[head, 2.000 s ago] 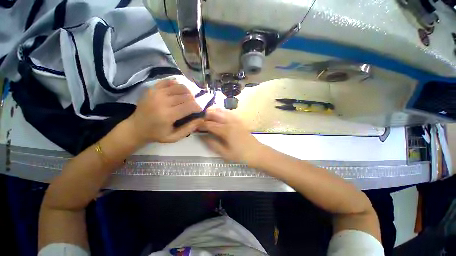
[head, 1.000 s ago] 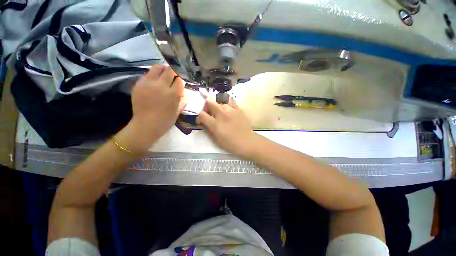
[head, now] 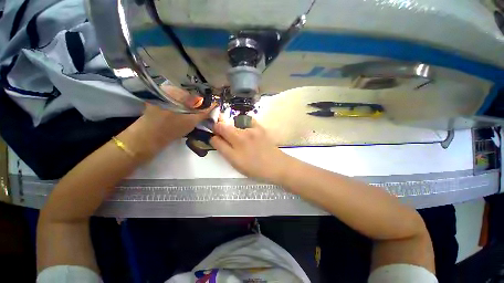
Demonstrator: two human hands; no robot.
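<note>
The striped garment piece (head: 83, 91), white with black bands, lies bunched left of the needle, with plain black fabric (head: 41, 141) below it. My left hand (head: 166, 124) is at the needle area, its fingertips partly behind the machine head's metal parts, on the cloth. My right hand (head: 248, 146) holds the small white and black cloth edge (head: 205, 128) with its fingertips just in front of the presser foot area (head: 221, 102). The needle and the exact stitch spot are hidden by glare and metal parts.
The lockstitch machine head (head: 342, 50) spans the top. Black and yellow thread snips (head: 345, 110) lie on the bed right of the needle. The ruler strip (head: 265, 192) runs along the front table edge. A small compartment with items (head: 486, 152) is at the right end.
The camera view has moved closer to the machine head. My left hand has moved from the cloth in front to beside the needle, partly behind the head. The dark strip no longer shows across my fingers.
</note>
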